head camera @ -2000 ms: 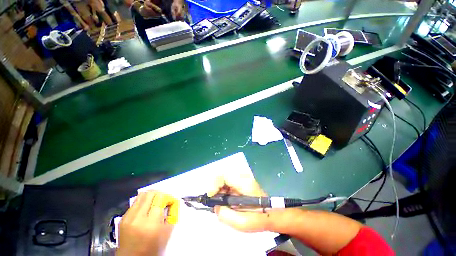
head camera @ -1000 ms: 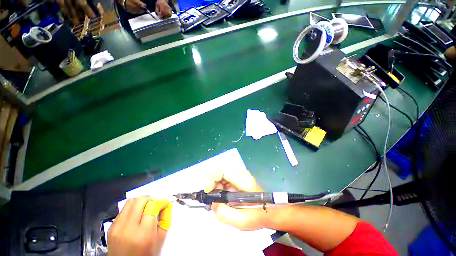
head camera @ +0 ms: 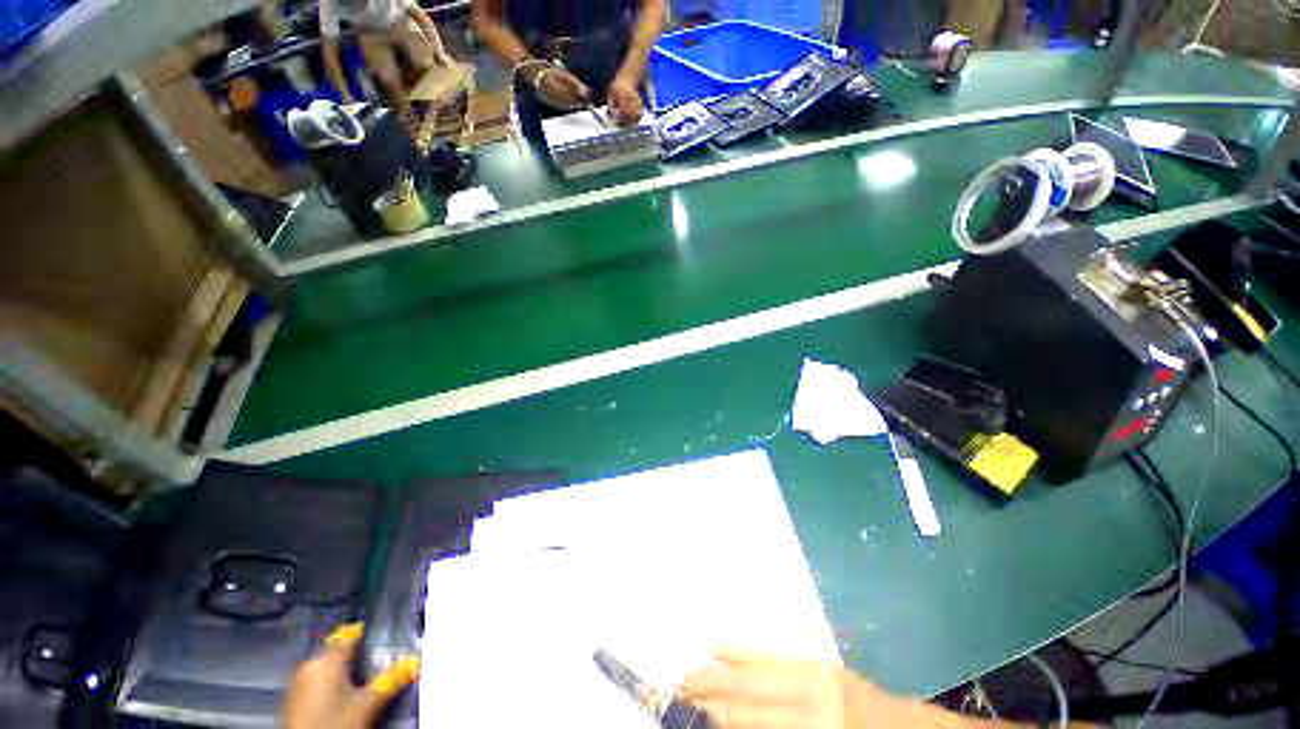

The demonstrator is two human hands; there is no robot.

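A stack of white sheets [head camera: 642,556] lies in front of me, its left edge stepped. My right hand [head camera: 777,689], low on the sheets, is shut on the black soldering iron [head camera: 636,684]; the iron is blurred and partly cut off by the bottom edge. My left hand [head camera: 339,689], with yellow finger cots, is at the bottom left beside the sheets. Its fingers are apart and nothing shows between them; part of it is cut off. Black panel backs [head camera: 271,520] with oval raised parts lie to the left, the nearest one partly under the sheets.
Beyond the sheets are a white tissue [head camera: 834,403], a white strip [head camera: 915,487], an iron stand [head camera: 948,402] with yellow sponge, and a black box [head camera: 1048,349] with wire spools [head camera: 1002,207]. A pale rail [head camera: 599,353] edges the green line. A person works opposite beside a blue bin.
The view has swung left. My left hand has left the work area on the sheets and moved left to the panel backs. My right hand and the iron are lower in view.
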